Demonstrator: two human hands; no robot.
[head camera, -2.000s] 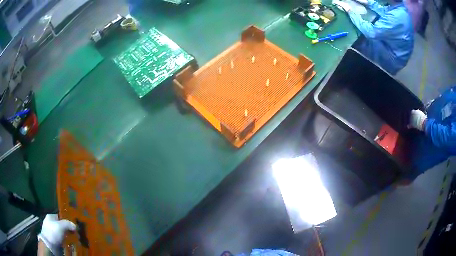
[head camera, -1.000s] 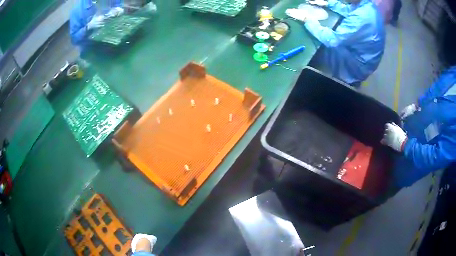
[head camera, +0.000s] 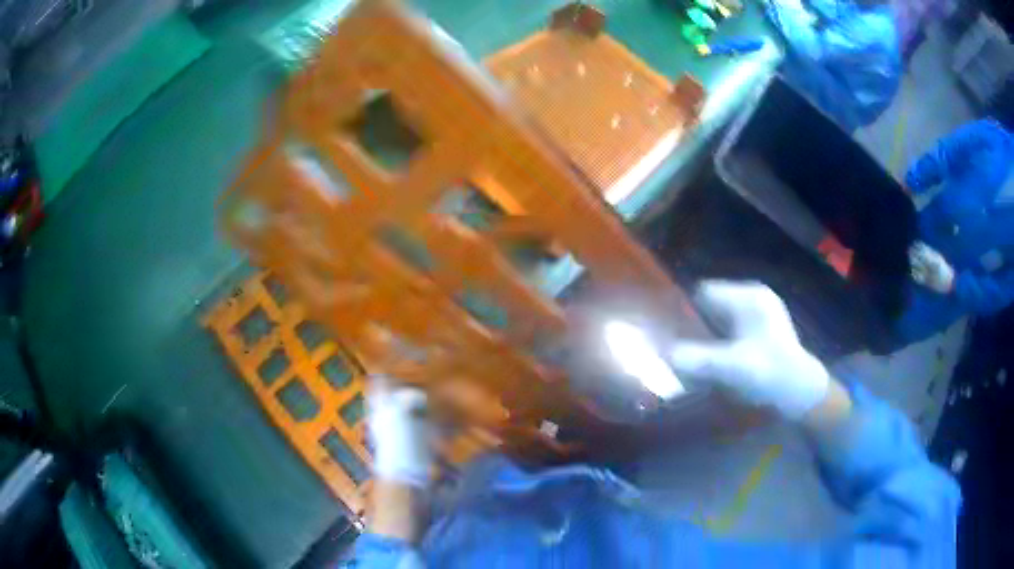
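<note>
A large orange cut-out fixture plate (head camera: 334, 145) is held up, tilted and motion-blurred, in front of me. My left hand (head camera: 398, 433), white-gloved, grips its lower edge. My right hand (head camera: 756, 350), also white-gloved, is at its right edge with thumb and fingers around it; the exact contact is blurred. A second orange cut-out plate (head camera: 298, 400) lies on the green bench, partly hidden behind the held plate and my left hand.
The board-holding fixture (head camera: 589, 100) with corner blocks lies on the green bench (head camera: 122, 278), partly covered by the held plate. A black bin (head camera: 817, 189) with a red sheet (head camera: 834, 253) stands right. A gloved coworker (head camera: 967, 211) is beside it; another sits beyond. A bright panel (head camera: 645, 358) glares.
The held orange plate has come up into the middle of the view, with both my hands at it. The view has shifted, and my right hand has come into the picture.
</note>
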